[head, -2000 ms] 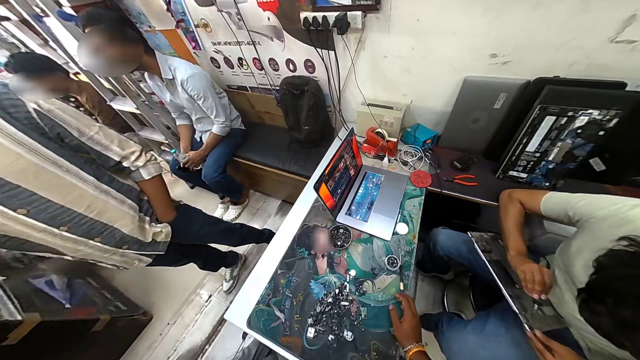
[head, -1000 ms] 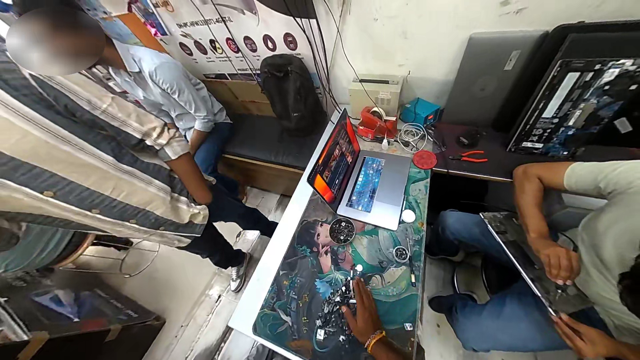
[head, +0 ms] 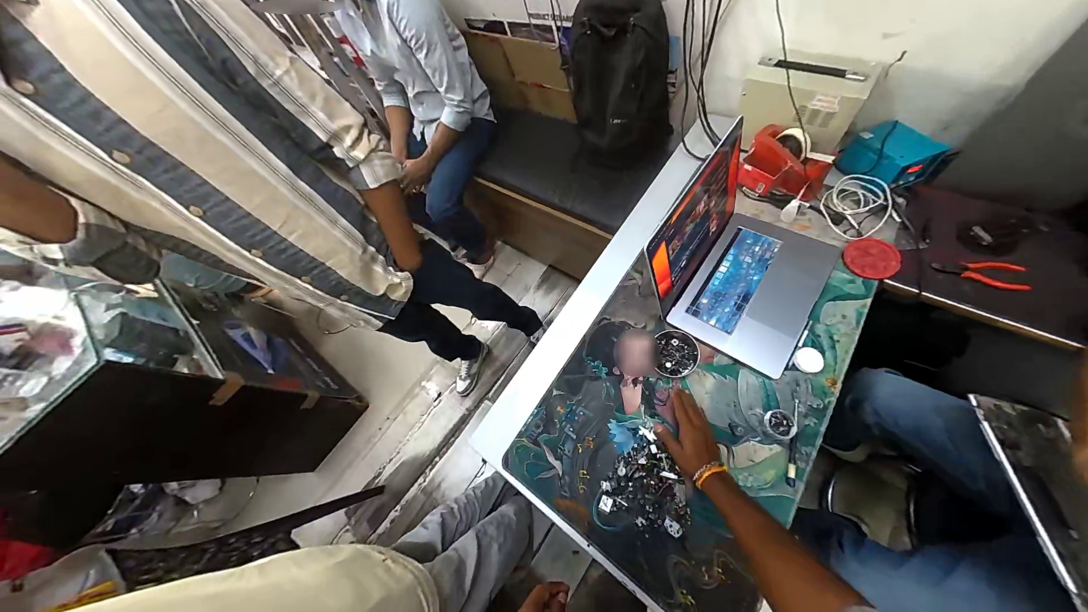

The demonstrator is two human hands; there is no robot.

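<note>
My right hand (head: 690,438), with bracelets at the wrist, rests on the patterned work mat (head: 748,399). Its fingers are extended, and its thumb is at the upper right edge of a pile of small metal screws and parts (head: 646,489). A round dish of screws (head: 677,353) lies just beyond the fingertips. To the right are a smaller dish of small parts (head: 779,423) and a thin brush-like tool (head: 793,459). An open laptop (head: 765,289) stands behind them. Part of my left hand (head: 548,597) shows at the bottom edge, off the table, its fingers curled; any contents are hidden.
A white round lid (head: 808,360) and a red disc (head: 871,258) lie near the laptop. Orange-handled pliers (head: 990,274) rest on the side bench. A co-worker's legs and a laptop part (head: 1033,493) are at right. A person in a striped shirt (head: 212,153) stands left.
My right hand has moved left from the mat's right side to the pile of parts. My left hand has come into view at the bottom. The view has swung left and down.
</note>
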